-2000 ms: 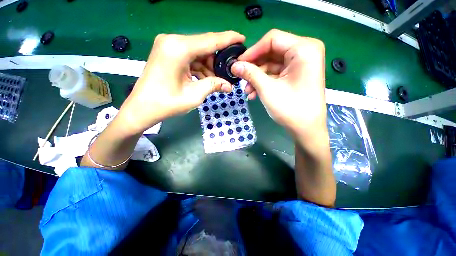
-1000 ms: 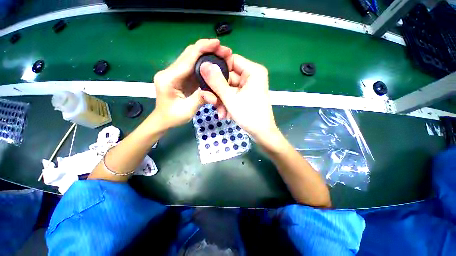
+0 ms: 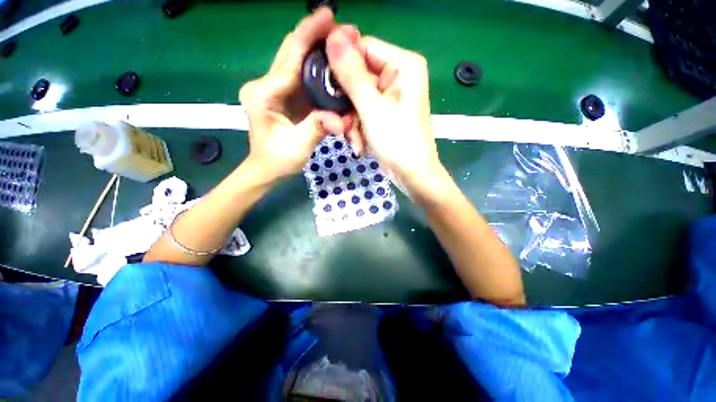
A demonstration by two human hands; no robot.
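A black round housing [image 3: 320, 81] is held up between both hands above the white rail. My left hand [image 3: 284, 110] grips it from the left side and below. My right hand [image 3: 386, 94] holds it from the right, with its thumb at the upper right of the housing. The parts tray [image 3: 351, 188], a whitish sheet with rows of dark dots, lies on the bench just below the hands. My fingers hide part of the housing and the tray's top edge. Whether an insert is in the housing I cannot tell.
A solvent bottle [image 3: 129, 151], a wooden stick [image 3: 92, 218], a crumpled white cloth [image 3: 145, 230] and another black housing [image 3: 206, 149] lie left. Clear plastic bags [image 3: 542, 212] lie right. The green conveyor belt [image 3: 228, 55] carries several housings beyond the white rail [image 3: 196, 116].
The housing has turned from the edge-tilted view to its face, then to a steep tilt. The right thumb has moved from its middle to its upper edge. Housings on the belt have shifted left.
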